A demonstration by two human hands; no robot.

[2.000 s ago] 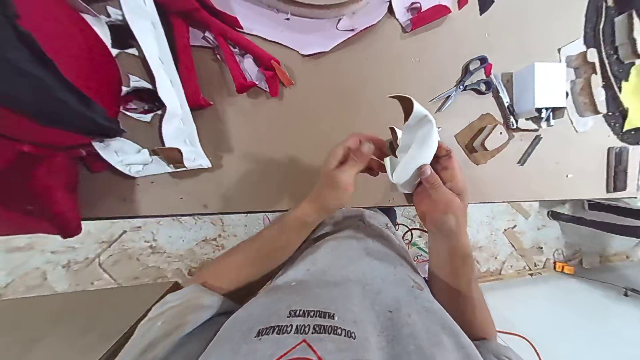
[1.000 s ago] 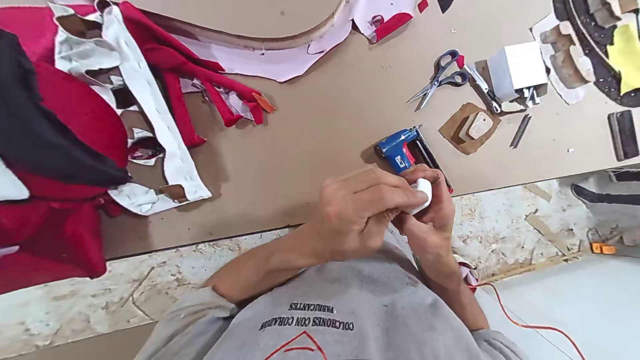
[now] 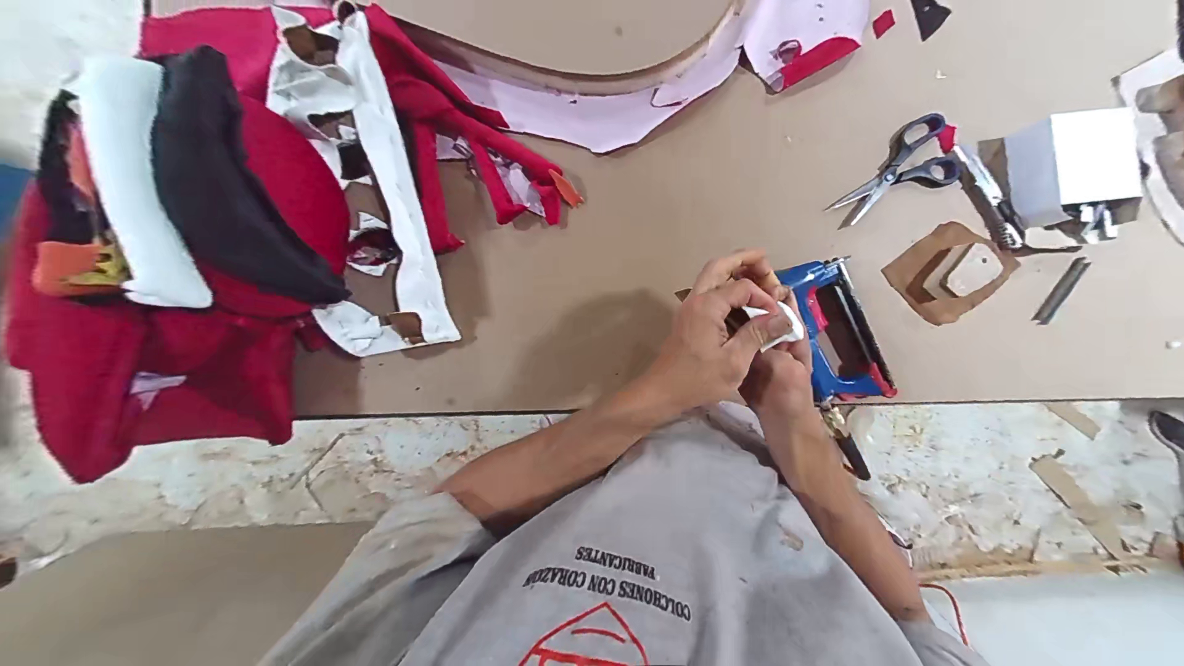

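Close above the front part of the brown board table, my left hand (image 3: 708,338) and my right hand (image 3: 786,356) meet around a small piece covered in white material (image 3: 782,330). The left fingertips pinch the white material, while the right hand holds the piece from the other side; much of it is hidden by the fingers. A blue and red pneumatic staple gun (image 3: 821,324) lies on the table just right of my right hand, its hose end at the table's front edge.
Scissors (image 3: 895,171), a utility knife (image 3: 990,197), a white box (image 3: 1096,157), a brown scrap with a small pale block (image 3: 973,270) and a staple strip (image 3: 1061,290) lie right. Red, black and white fabric pieces (image 3: 268,185) pile up left. A curved pink-edged piece (image 3: 592,120) spans the back.
The white-covered piece, shown broadly two seconds ago, is now mostly enclosed by both hands. The staple gun, hidden in the oldest frame, shows beside my right hand.
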